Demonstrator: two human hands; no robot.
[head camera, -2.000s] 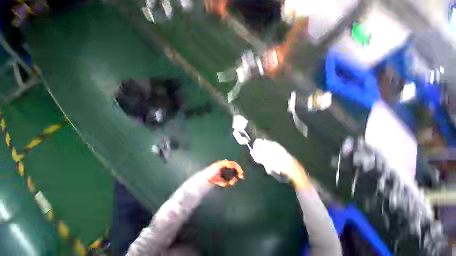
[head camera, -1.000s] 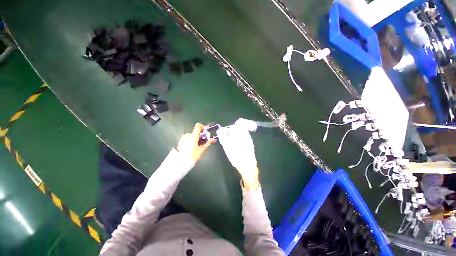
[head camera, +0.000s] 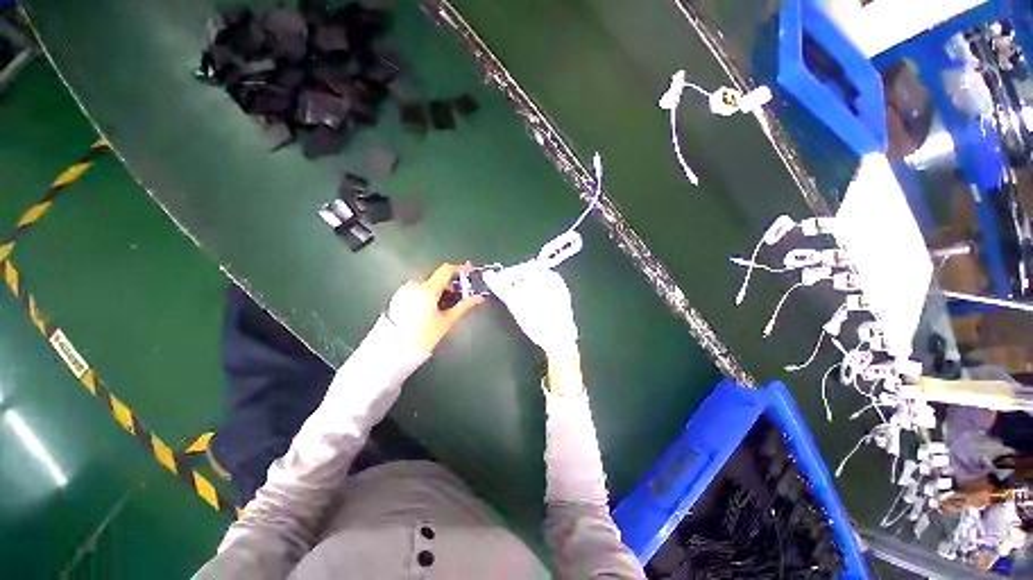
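My left hand (head camera: 436, 304), bare, holds a small black housing piece (head camera: 450, 297) at the bench's middle. My right hand (head camera: 537, 304), in a white glove, holds a white corded unit (head camera: 560, 249) against that piece; its cord extends up to the metal strip. The fingers partly hide where the two parts meet. A loose heap of black pieces (head camera: 312, 79) lies on the bench at upper left. A few more black pieces (head camera: 365, 209) lie nearer, some with silvery faces.
A blue bin (head camera: 668, 487) with dark parts stands at lower right. Many white corded units (head camera: 867, 360) lie in a row beside a pale sheet (head camera: 881, 255). One corded unit (head camera: 725, 102) lies apart on the far strip. A smaller blue box (head camera: 790, 62) is at upper right.
The view has shifted, so the bench items appear higher. The hands stay together on the parts. The cord of the held unit now points upward and shows clearly.
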